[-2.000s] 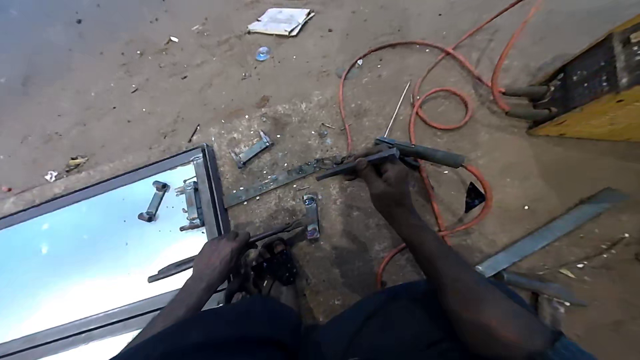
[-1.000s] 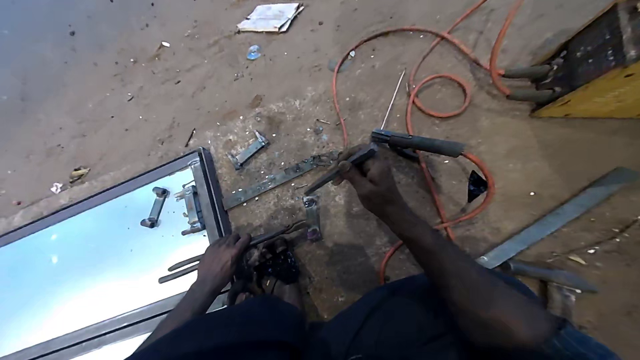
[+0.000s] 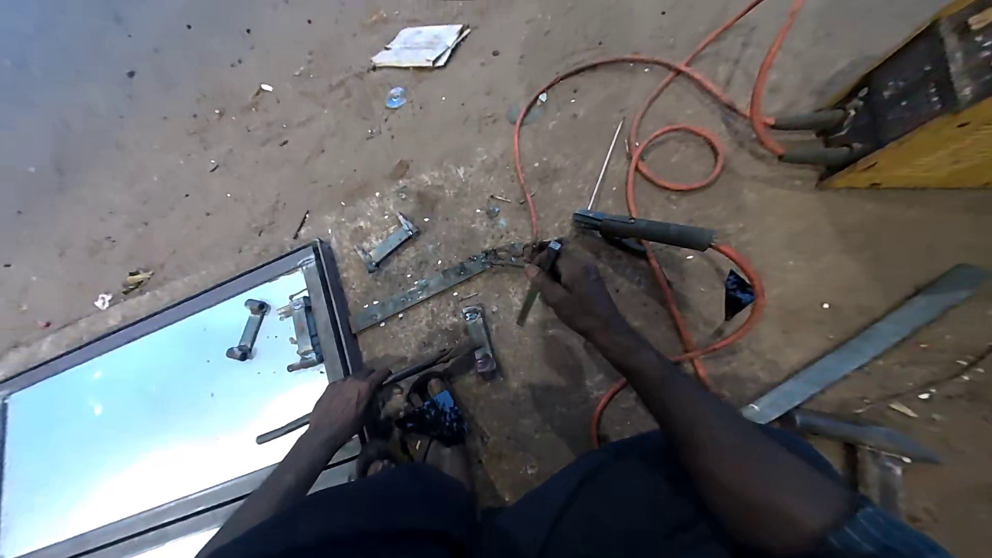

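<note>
My left hand (image 3: 345,407) is closed around a pair of long-handled metal tongs (image 3: 415,366), near the corner of a framed reflective sheet (image 3: 155,411). My right hand (image 3: 572,283) grips a small dark metal piece (image 3: 529,302) at the end of a flat metal bar (image 3: 422,291) on the ground. Just beyond that hand lies a welding electrode holder (image 3: 651,231) with a thin electrode (image 3: 606,164) in its jaw. A small metal bracket (image 3: 479,341) rests between my hands, another bracket (image 3: 389,244) lies farther out, and more brackets (image 3: 249,329) sit on the sheet.
An orange welding cable (image 3: 634,139) loops over the ground to a yellow and black machine (image 3: 914,147) at upper right. A wide flat bar (image 3: 868,341) and a dark metal tool (image 3: 864,435) lie at right. Folded paper (image 3: 420,46) is at the top.
My right hand has turned the dark metal piece from a slanting, nearly level position to a steeper one. In my left hand, the tongs' handles now appear closer together.
</note>
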